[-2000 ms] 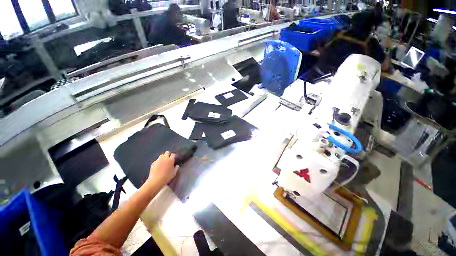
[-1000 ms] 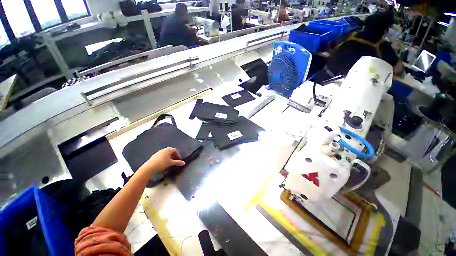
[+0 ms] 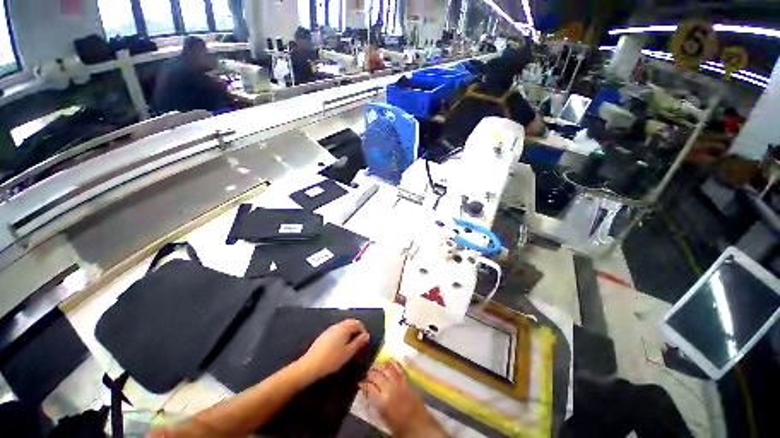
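A flat black fabric panel point(image 3: 299, 334) lies left of the sewing machine. My left hand point(image 3: 339, 346) rests on its right part, fingers bent at its edge. My right hand point(image 3: 393, 395) is at the panel's lower right edge, just below my left hand; whether the fingers pinch the cloth is unclear. The amber clamp frame point(image 3: 523, 342) sits under the white machine head point(image 3: 440, 287), right of my hands, with yellow tape point(image 3: 547, 376) around it. No label shows on the panel.
Black pieces with white labels point(image 3: 321, 257) lie behind the panel. A stack of black pieces with a loop point(image 3: 167, 321) is at left. A blue fan point(image 3: 390, 141) stands behind. A white-bordered screen point(image 3: 727, 312) and dark cloth point(image 3: 629, 411) are at right. People sit at machines beyond.
The view has swung right. My left hand has moved from the black stack at left to a panel nearer the clamp frame. My right hand has come into view.
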